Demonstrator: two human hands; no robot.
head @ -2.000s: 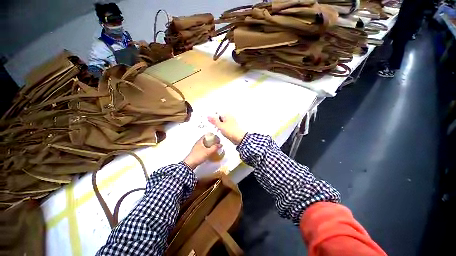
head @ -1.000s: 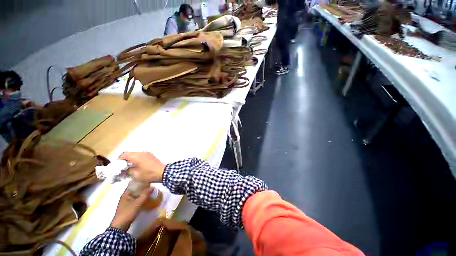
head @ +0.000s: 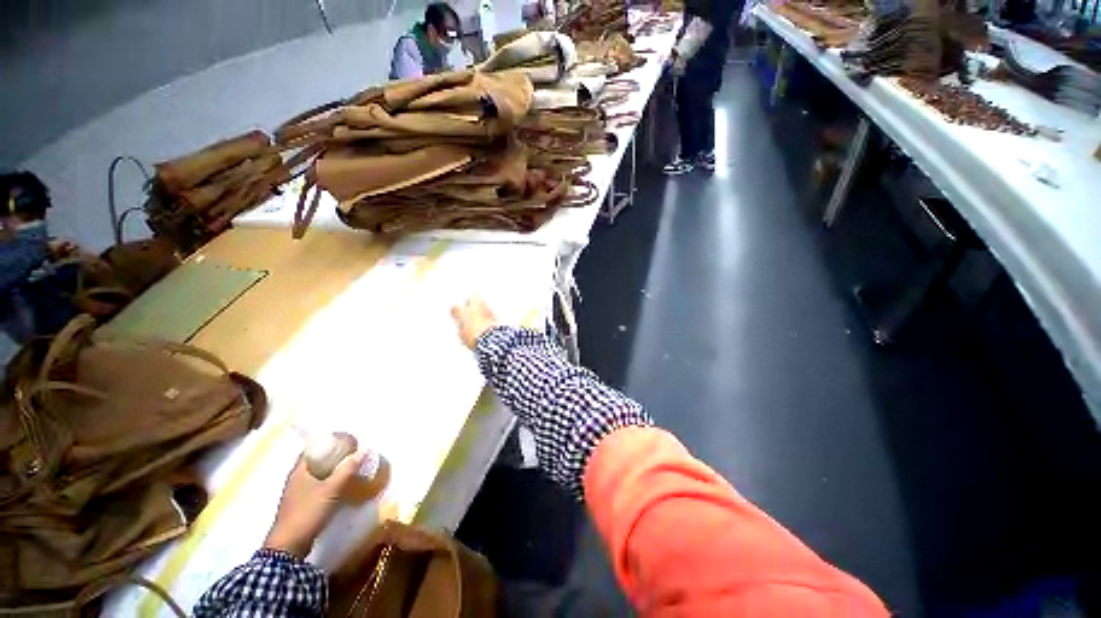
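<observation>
My left hand [head: 308,497] holds a small squeeze bottle [head: 328,454] with a pale top and an amber-orange part over the white table [head: 398,332]. My right hand [head: 473,321] is stretched forward over the table near its right edge, fingers bent downward; whether it holds anything cannot be made out. A brown handbag [head: 417,577] with a gold zipper line stands at the near table edge, below and right of my left hand, cut off by the bottom of the picture.
Brown bags [head: 103,435] are heaped at the left, and a tall stack [head: 447,157] stands further back. A green board [head: 187,302] lies on a tan board [head: 272,260]. People sit behind the table; another stands in the aisle. A second table [head: 966,181] runs along the right.
The view has swung right since the first frame. My right hand has moved from beside the bottle, where it held something white, forward and right. My left hand stays with the bottle.
</observation>
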